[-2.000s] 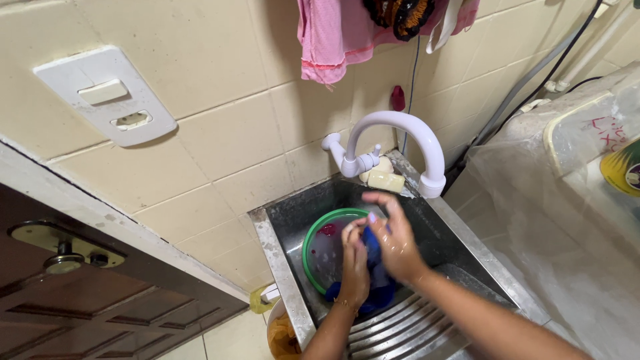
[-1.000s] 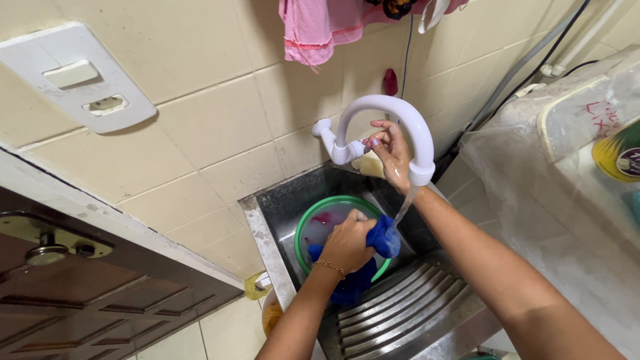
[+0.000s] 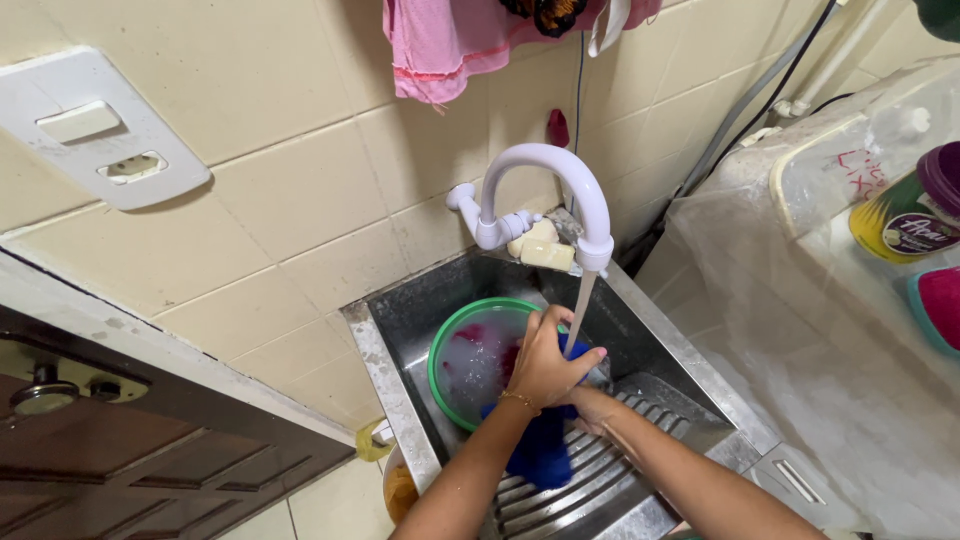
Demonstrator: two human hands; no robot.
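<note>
Water runs from the white plastic faucet onto a wet blue cloth in my hands. My left hand, with a thin bracelet at the wrist, grips the cloth's upper part from above. Just beneath it, my right hand is against the cloth, its fingers mostly hidden. The cloth's lower part hangs over the ribbed metal washboard. Behind my left hand, a green-rimmed basin holds cloudy water and dark red cloth in the steel sink.
Bars of soap lie at the sink's back corner below the faucet. A pink garment hangs above. To the right, a plastic-covered appliance bears a yellow and purple container. A brown door stands at left.
My right hand has come down from the faucet handle to the blue cloth beside my left hand. Water was running one second ago; none is visible in the earliest frame.
</note>
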